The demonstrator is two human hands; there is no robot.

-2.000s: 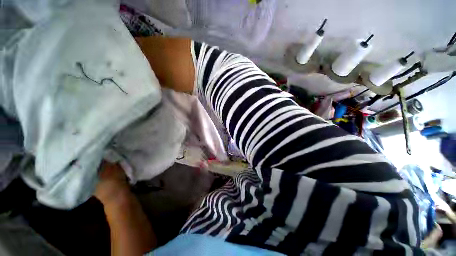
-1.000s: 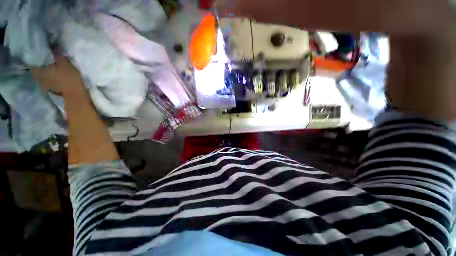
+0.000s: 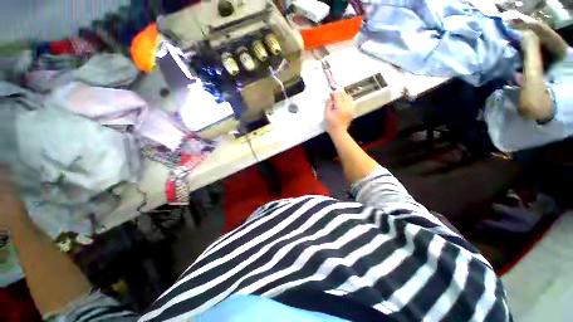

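My right hand (image 3: 340, 113) is at the table's front edge, its fingertips at the near end of slim pinkish-red thread snips (image 3: 328, 72). Whether the fingers grip them cannot be made out. My left hand (image 3: 7, 200) is blurred at the left edge, beside a pile of pale grey-blue cloth (image 3: 75, 144); its fingers are not clear. A pale pink piece (image 3: 110, 104) and a red-and-white checked cloth (image 3: 179, 179) lie at the pile's right. The overlock machine (image 3: 264, 88) stands in the middle, its lamp lit.
A cream control box (image 3: 367, 89) sits at the table edge right of my right hand. Behind it are an orange tray (image 3: 333, 30) and a light blue cloth heap (image 3: 427, 38). Another person's arm (image 3: 534, 85) is at the right. An orange guard (image 3: 145, 48) is left of the machine head.
The view has swung back to the table and tilted. My right arm, earlier raised across the view, has come down to the snips. My left hand is now at the left edge.
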